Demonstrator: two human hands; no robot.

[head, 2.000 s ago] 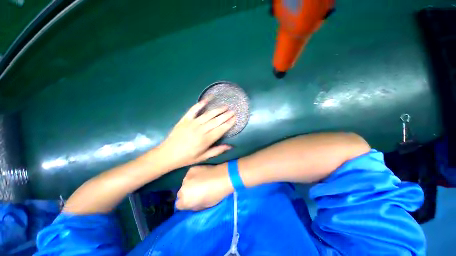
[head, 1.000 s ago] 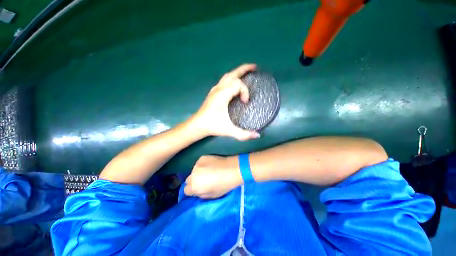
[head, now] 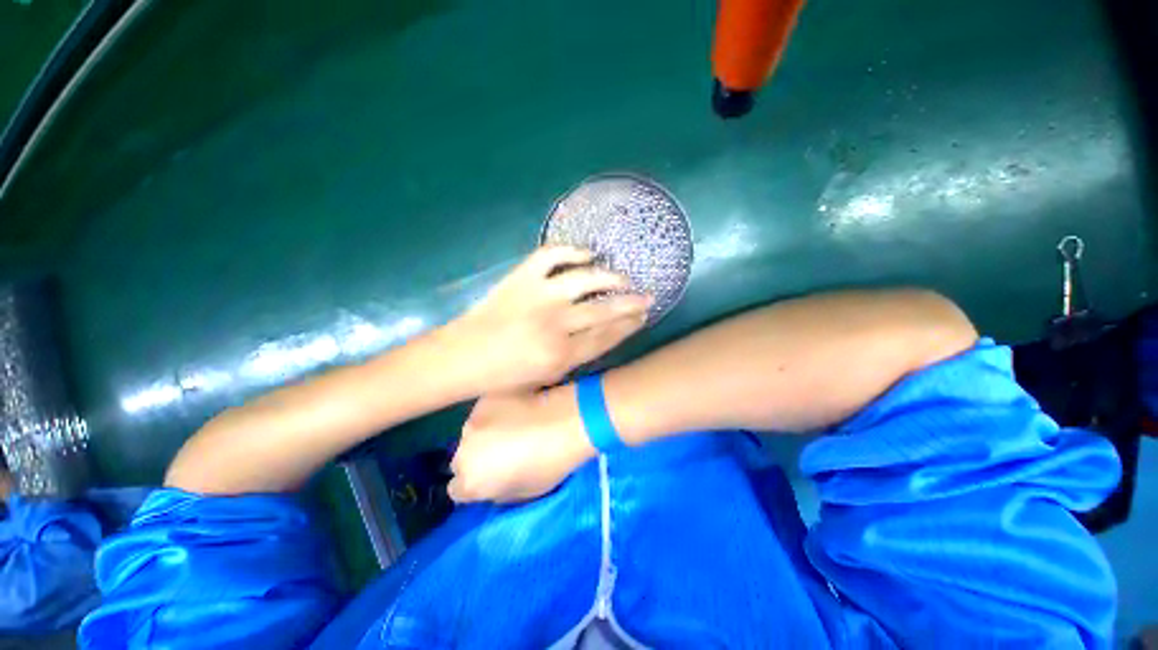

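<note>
A round speckled silvery screw dish with a thin dark rim lies on the green bench in front of me. My left hand reaches over its near left part, fingertips on or just above the speckled surface; contact is unclear. My right hand is curled close to my body below the left hand, with a blue strap on its wrist; its palm side is hidden. The orange screwdriver hangs at the top, tip pointing down, apart from both hands.
A binder clip is on the bench edge at right. A stack of silvery parts trays stands at far left. A dark object is at the right edge. Blue cloth of another person's smock shows at lower left.
My left hand has let go of the dish's rim, which it spanned, and now lies over its near left part. The right hand stays curled. The screwdriver shows higher and further left.
</note>
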